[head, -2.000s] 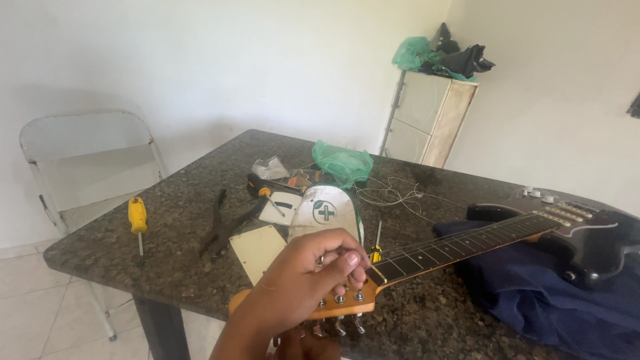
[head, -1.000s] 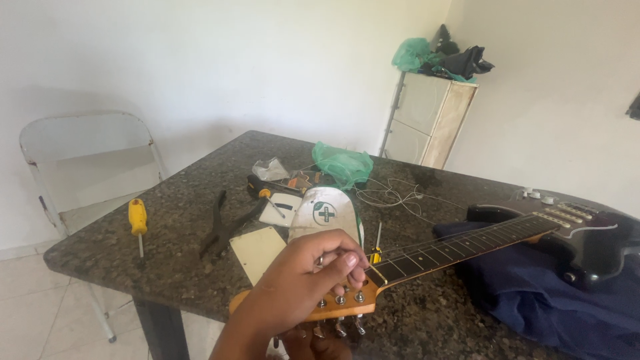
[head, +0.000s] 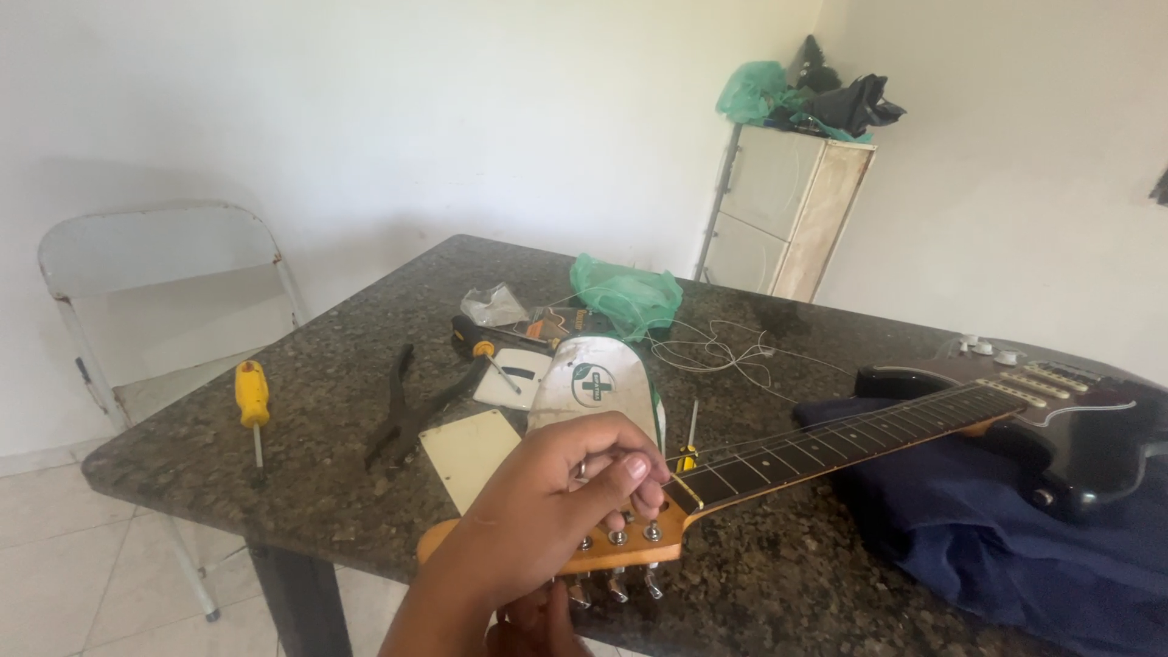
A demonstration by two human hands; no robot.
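An electric guitar with a dark body (head: 1086, 447) lies across the table, its wooden headstock (head: 662, 538) towards me. Over the headstock, beside the nut, my left hand (head: 584, 493) has thumb and curled fingers pinched on a thin guitar string (head: 707, 453). Below the headstock's near edge, my right hand (head: 538, 625) has its fingers around a tuning peg at the row of metal tuning pegs (head: 618, 584); the left wrist and headstock partly hide it. Several strings run along the fretboard (head: 821, 444).
Dark blue cloth (head: 931, 538) lies under the guitar body. Around my left hand are pliers (head: 401, 420), yellow-handled screwdrivers (head: 253, 392), a cream plate (head: 470, 456), and a white item with a green cross (head: 593, 383). Coiled strings (head: 721, 351) and a green bag (head: 630, 297) lie farther back.
My right hand's fingers have shifted slightly at the tuning pegs. My left hand stays pinched beside the nut.
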